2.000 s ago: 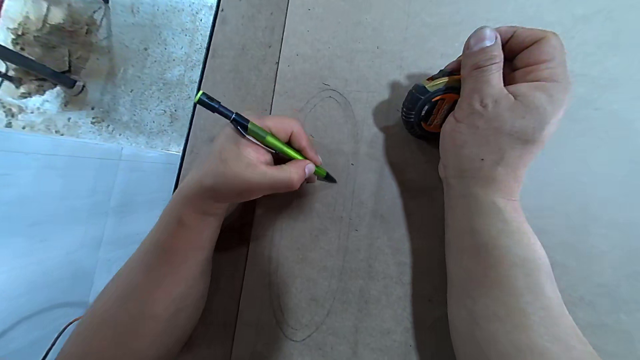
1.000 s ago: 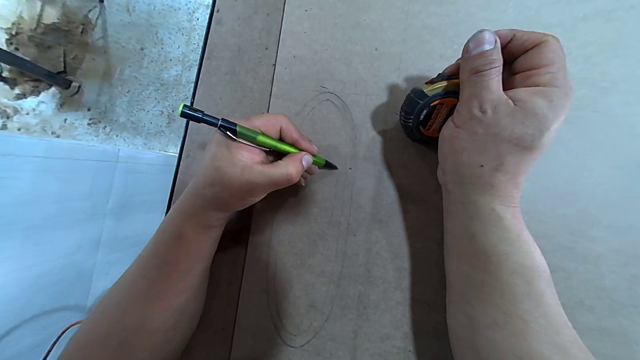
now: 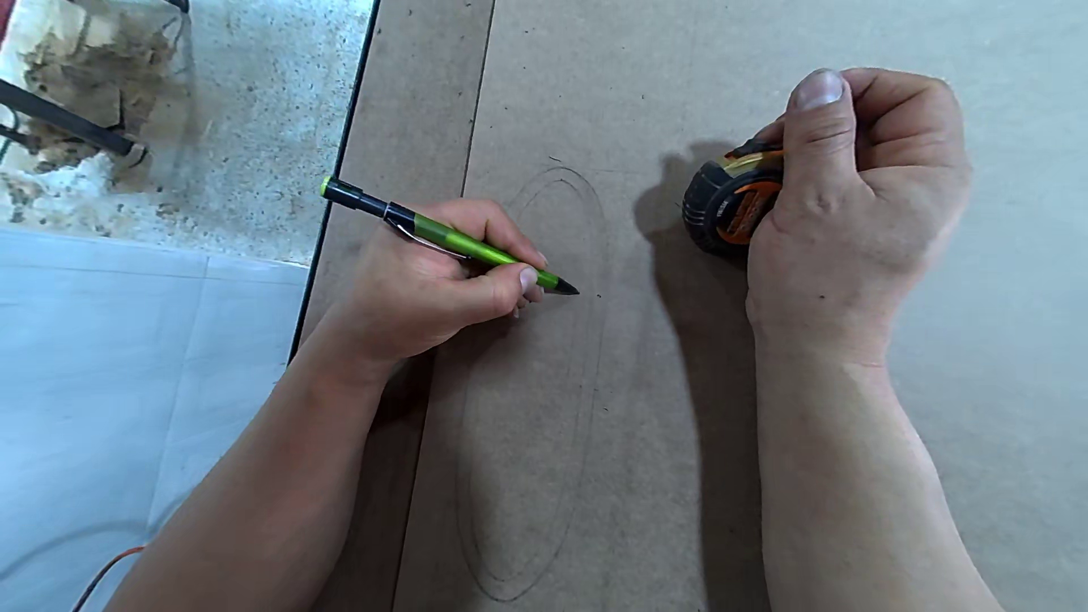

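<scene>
My left hand point(image 3: 442, 280) grips a green and black mechanical pencil point(image 3: 476, 248) between thumb and fingers, its dark tip pointing right, at or just above a brown fibreboard sheet point(image 3: 646, 476). Beneath the tip, a long narrow oval drawn in thin double pencil lines runs down the sheet. Its upper end curves above my left hand, its lower end near the bottom of the view. To the right, my right hand point(image 3: 858, 204) holds a black and orange tape measure point(image 3: 733, 204), whose right side the fingers hide. No drawn-out blade shows.
A straight seam parts the sheet from a brown board strip point(image 3: 416, 102) at its left, which ends at a dark edge. Beyond that lie a stained, speckled floor point(image 3: 263, 102), a dark metal bar point(image 3: 68, 119), a pale sheet-like surface point(image 3: 93, 340) and an orange cord point(image 3: 106, 574).
Over the two seconds the pencil has tilted flatter, and its tip has shifted slightly within the oval. My right hand keeps the tape measure in nearly the same place.
</scene>
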